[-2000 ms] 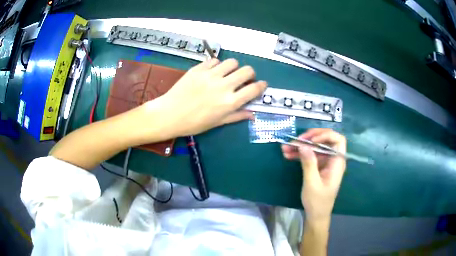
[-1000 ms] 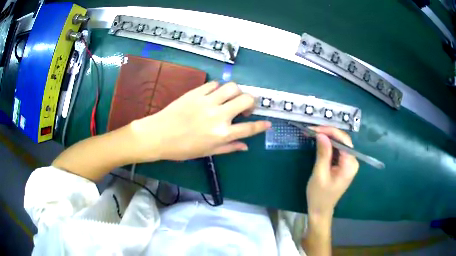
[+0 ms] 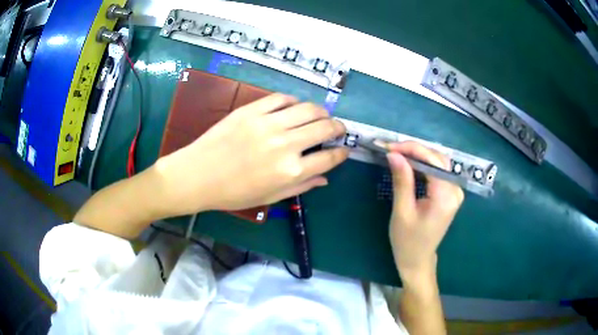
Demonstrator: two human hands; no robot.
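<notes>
A grey carrier bar (image 3: pixel 473 171) with a row of small components lies on the green mat, partly covered by both hands. My left hand (image 3: pixel 262 154) rests palm down over its left end, fingertips at the bar; whether they grip it cannot be told. My right hand (image 3: pixel 426 196) holds grey metal tweezers (image 3: pixel 446 173) pen-like, their tips over the bar near a component (image 3: pixel 351 139) beside my left fingertips. A small film sheet with a dark dot grid (image 3: pixel 385 187) lies below the bar, partly hidden by my right hand.
A brown square plate (image 3: pixel 203 108) lies under my left hand and forearm. A black pen probe (image 3: pixel 299 239) lies below. A blue and yellow tester (image 3: pixel 56 85) with a red lead (image 3: pixel 132 157) stands left. Two more carrier bars (image 3: pixel 246 49) (image 3: pixel 488 105) lie along the pale rail.
The tweezer tips have moved from the dotted film up onto the carrier bar. The right hand now covers much of the film. The whole bench view has shifted rightward.
</notes>
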